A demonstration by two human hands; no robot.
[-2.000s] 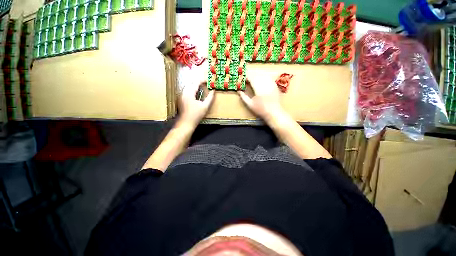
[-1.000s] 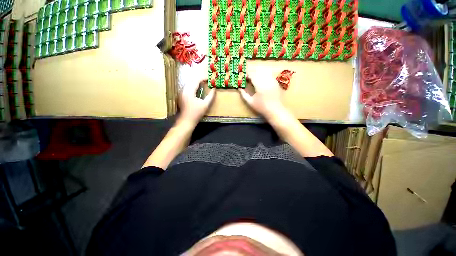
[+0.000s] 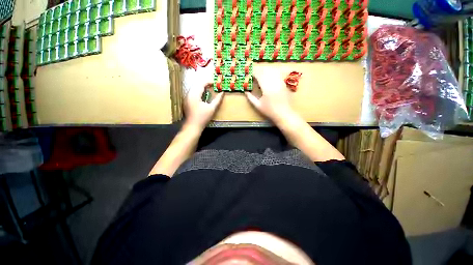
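Finished green pieces with red bands (image 3: 290, 31) lie packed in rows on a cardboard sheet (image 3: 321, 106). A narrower group (image 3: 233, 76) juts towards me at their left end. My left hand (image 3: 199, 108) grips its near left corner, thumb at the near edge. A small dark green thing shows between the left fingers; I cannot tell what it is. My right hand (image 3: 272, 102) grips the near right corner, thumb at the near edge. Some fingers are blurred. Loose red bands (image 3: 190, 53) lie left of the rows; a small clump (image 3: 293, 81) lies right of my right hand.
Bare green pieces (image 3: 70, 33) sit on the left board (image 3: 103, 93). A clear bag of red bands (image 3: 409, 77) lies at the right bench edge, with a blue cup (image 3: 437, 11) behind it. Spare cardboard (image 3: 430, 181) stands below right. A red stool (image 3: 78, 147) is below left.
The hands keep the same hold at the group's near corners. The whole view has shifted slightly. No piece has clearly moved on the board.
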